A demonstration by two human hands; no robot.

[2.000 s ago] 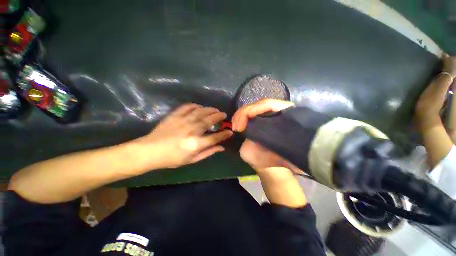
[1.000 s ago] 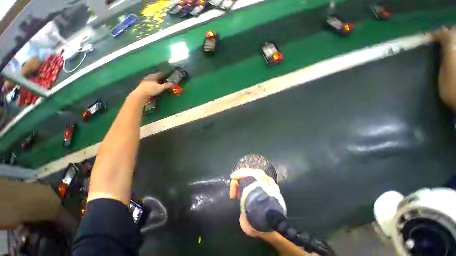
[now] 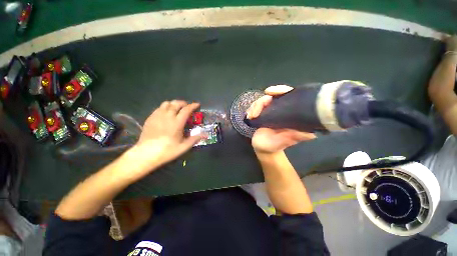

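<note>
My left hand (image 3: pixel 168 130) is on a device unit (image 3: pixel 209 135) on the bench mat, its fingers over the left part. The unit's board shows green and silver, with a red piece (image 3: pixel 196 118) by my fingertips. My right hand (image 3: pixel 273 142) holds the black electric screwdriver (image 3: pixel 295 109), which lies nearly level with its beige band (image 3: pixel 328 106) and cord to the right. Its front end is over the round screw dish (image 3: pixel 241 114), full of tiny screws. The tip is hidden by my fingers.
Several device units (image 3: pixel 90 126) with red parts and gold discs lie at the left. Behind the pale edge strip (image 3: pixel 150 19) is the green belt (image 3: pixel 75 10). A white fan (image 3: pixel 398 199) is at the lower right. Another person's arm (image 3: pixel 443 85) is at the right edge.
My left hand has come back from the belt to the bench mat, with a device unit now under it. The screwdriver now lies more level over the dish. The view has tilted down.
</note>
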